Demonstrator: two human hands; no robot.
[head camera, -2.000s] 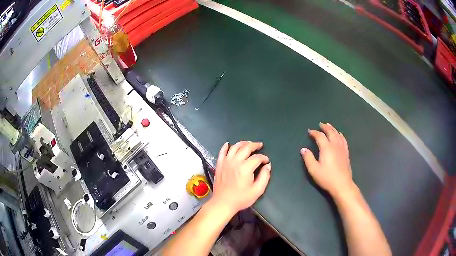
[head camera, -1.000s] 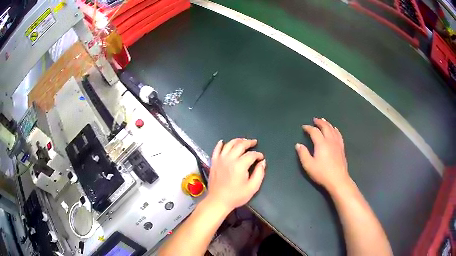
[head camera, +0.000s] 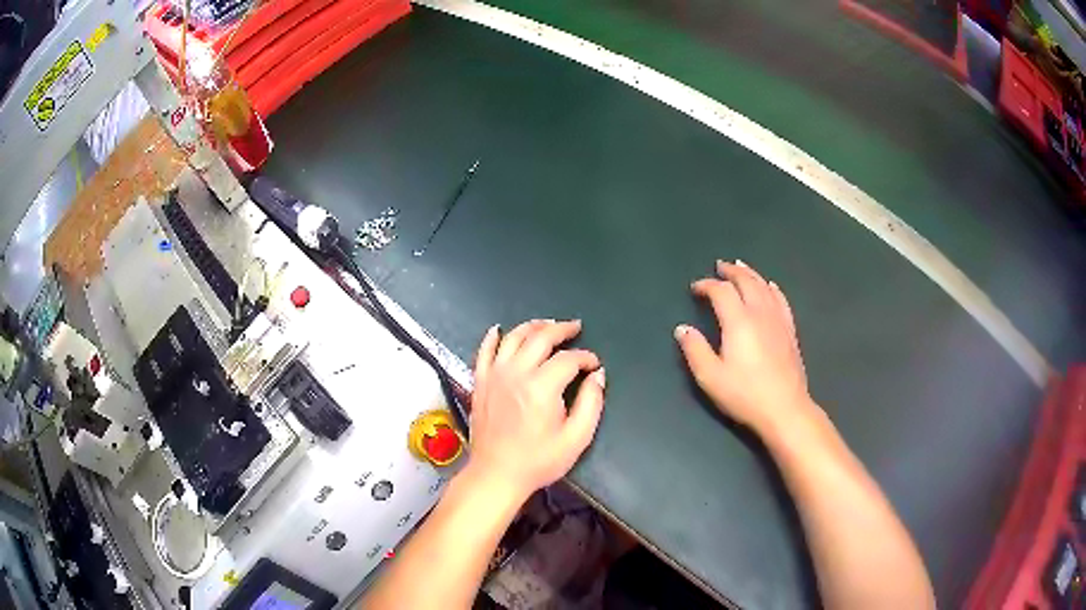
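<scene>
My left hand (head camera: 530, 399) rests palm down on the dark green mat (head camera: 572, 215), beside the machine's corner, fingers apart and empty. My right hand (head camera: 750, 346) rests on the mat to the right, thumb and fingers apart, also empty. The machine's white deck (head camera: 369, 399) lies left of my left hand. A black fixture (head camera: 200, 405) sits on its stage, with a smaller black block (head camera: 312, 400) beside it. A red emergency stop knob on a yellow base (head camera: 438, 441) is at the deck's corner, close to my left wrist.
A thin dark stick (head camera: 448, 209) and small silvery pieces (head camera: 376, 229) lie on the mat. A black cable (head camera: 387, 319) runs along the machine's edge. Red-orange trays (head camera: 304, 48) are stacked at the upper left. A white strip (head camera: 762, 141) crosses behind. Red trays (head camera: 1034, 500) stand at the right.
The view has shifted, so machine and mat items appear farther left. My hands also appear slightly left and higher, with much the same open pose. Nothing has been taken hold of.
</scene>
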